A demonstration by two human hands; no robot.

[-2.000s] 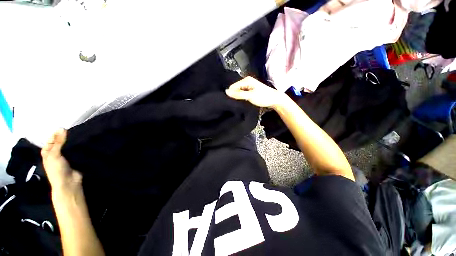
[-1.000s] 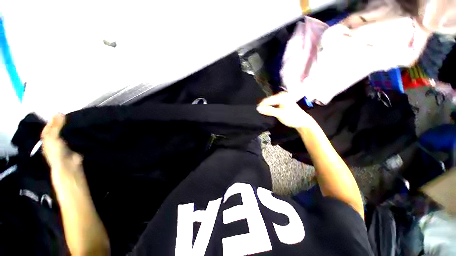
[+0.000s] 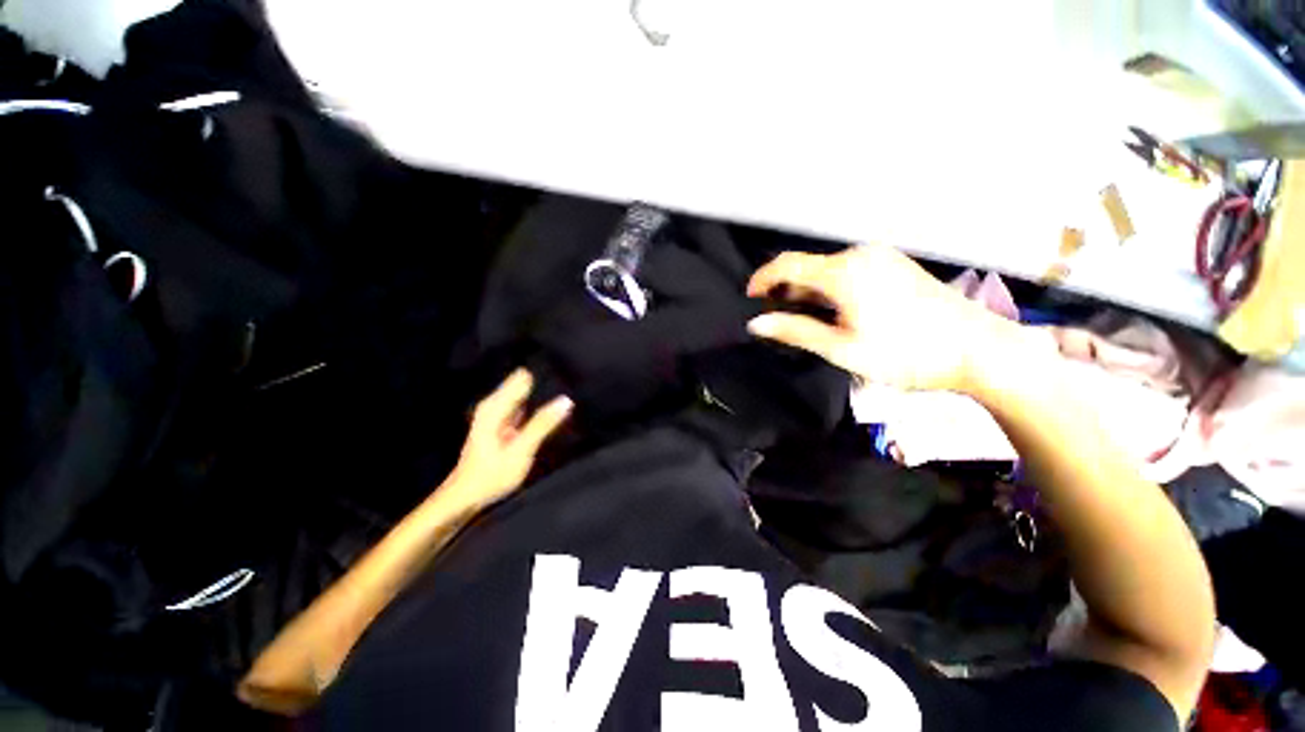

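A black garment [image 3: 573, 308] lies in front of me between the table edge and my lap, with a pale drawcord loop [image 3: 617, 290] near its top middle. A pale strip, perhaps a label, shows just above the loop. My left hand [image 3: 512, 433] is at the garment's lower left side, thumb and fingers apart, against the black cloth. My right hand [image 3: 859, 318] is at its right side, fingers curled with a gap to the thumb; dark cloth lies between and behind the fingertips. Whether it grips the cloth cannot be told.
The white table [image 3: 859, 129] spans the top. Red-handled scissors [image 3: 1234, 250] and small snips [image 3: 1166, 153] lie at its right end, near tan tape pieces. A black heap [image 3: 158, 286] with white cords is at left. Pale pink cloth [image 3: 1116, 358] is at right, behind my right forearm.
The view has swung right. The band, stretched between both hands before, is no longer taut. My hands have come closer together, and the cord loop now shows more clearly between them.
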